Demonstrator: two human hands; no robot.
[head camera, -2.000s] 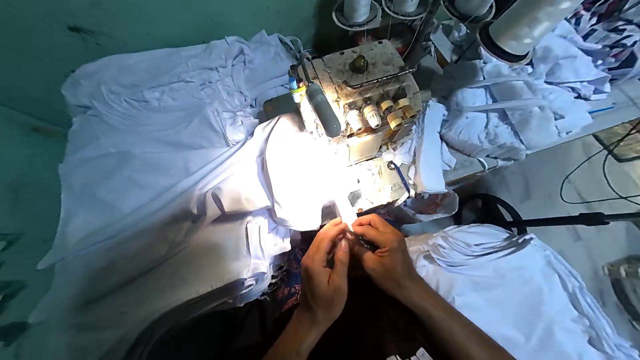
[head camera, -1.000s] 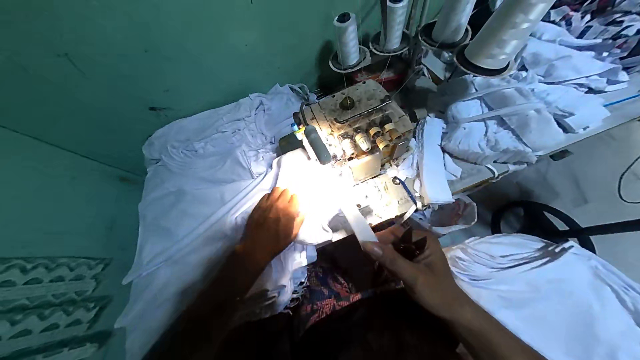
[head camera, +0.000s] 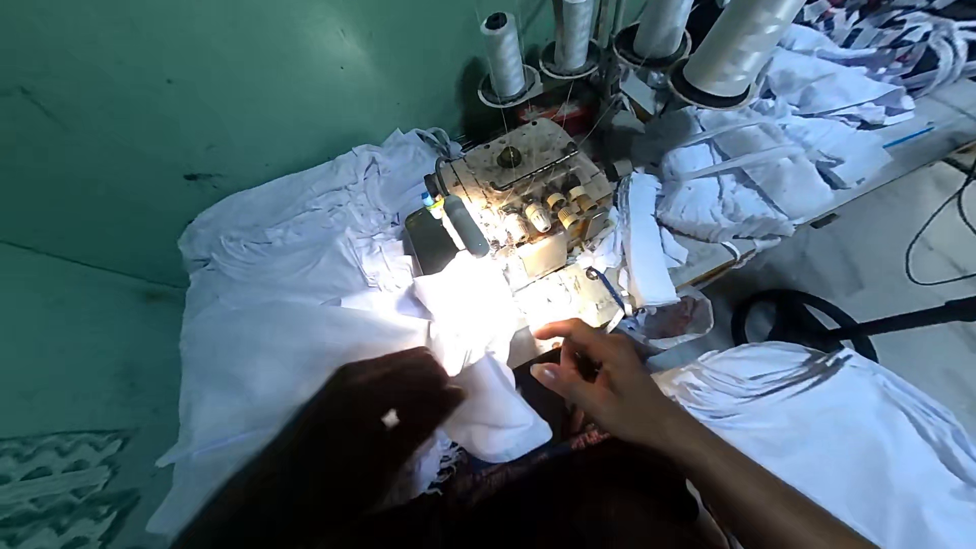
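An overlock sewing machine (head camera: 526, 183) stands at the centre, its work area lit so brightly that detail is washed out. White fabric (head camera: 488, 404) hangs from the lit area toward my lap. My left hand (head camera: 400, 396), dark in shadow, is at the left side of this fabric with its fingers curled; whether it grips the cloth is hidden. To the right of the fabric, my right hand (head camera: 591, 366) is raised with thumb and forefinger apart and nothing between them. A blue-handled tool (head camera: 606, 288) lies on the machine's right side.
Thread cones (head camera: 505, 61) stand behind the machine. A pile of white cloth (head camera: 282, 252) covers the left side; folded white pieces (head camera: 724, 175) lie on the right. More white cloth (head camera: 831, 435) is at the lower right, near a black ring-shaped base (head camera: 808, 324). A green wall (head camera: 229, 84) rises behind.
My right hand has let go of the white strip it held a second ago. My left hand has moved from the lit fabric toward me, and cloth now hangs between my hands.
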